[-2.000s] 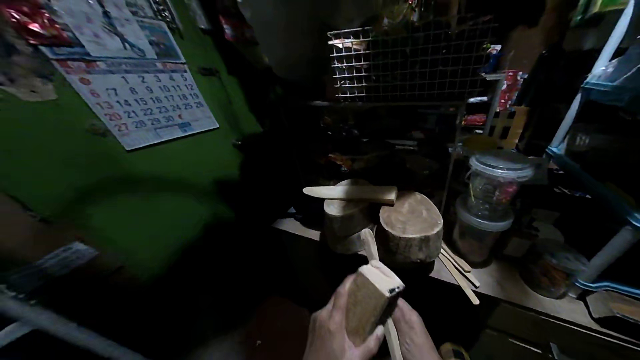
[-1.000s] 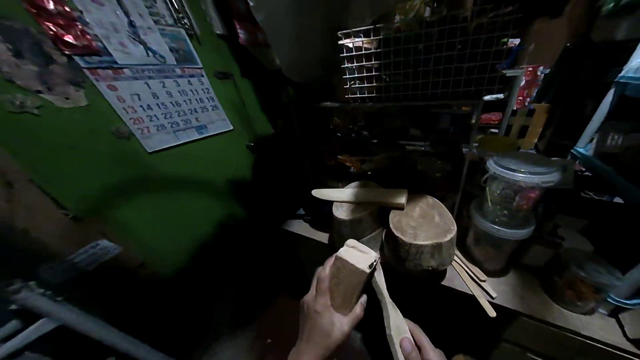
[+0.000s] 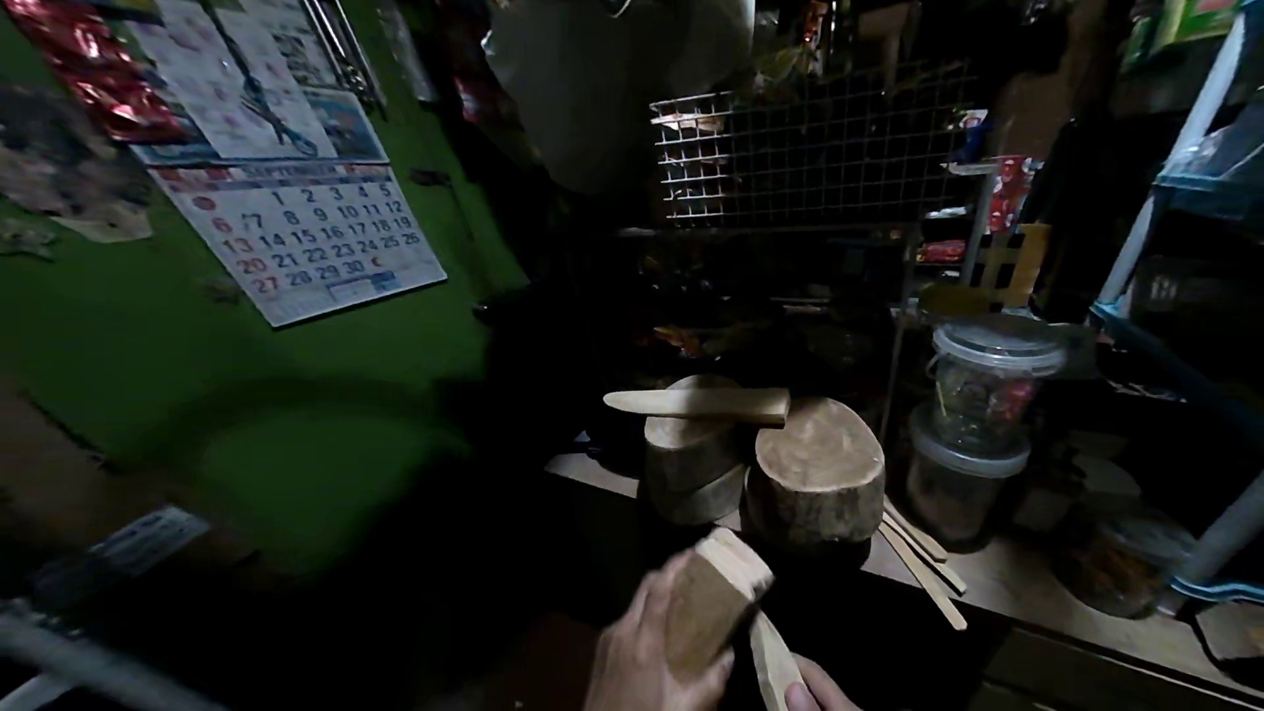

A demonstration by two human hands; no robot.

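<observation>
At the bottom centre my left hand [image 3: 647, 647] grips a thick wooden block [image 3: 706, 602], its pale end face tilted up. Just right of it, my right hand [image 3: 818, 686] holds a flat, pale wooden piece [image 3: 773, 657] by its lower part; its upper tip is close to the block, and whether they touch cannot be told. Beyond the hands, a knife-shaped wooden piece [image 3: 696, 403] lies across the top of a cut log section [image 3: 696, 459], its thick end at the edge of a second log section [image 3: 820, 454].
Thin wooden sticks [image 3: 923, 573] lie on the bench [image 3: 1047, 602] right of the logs. Stacked lidded plastic tubs [image 3: 968, 444] and a clear jar [image 3: 1126, 563] stand farther right, near a shelf frame [image 3: 1136, 247]. A calendar [image 3: 316, 232] hangs on the green wall at left.
The flat wooden piece and the block were crossed or close together two seconds ago; the right hand has since moved lower and right of the block. The log sections and knife-shaped piece have stayed put.
</observation>
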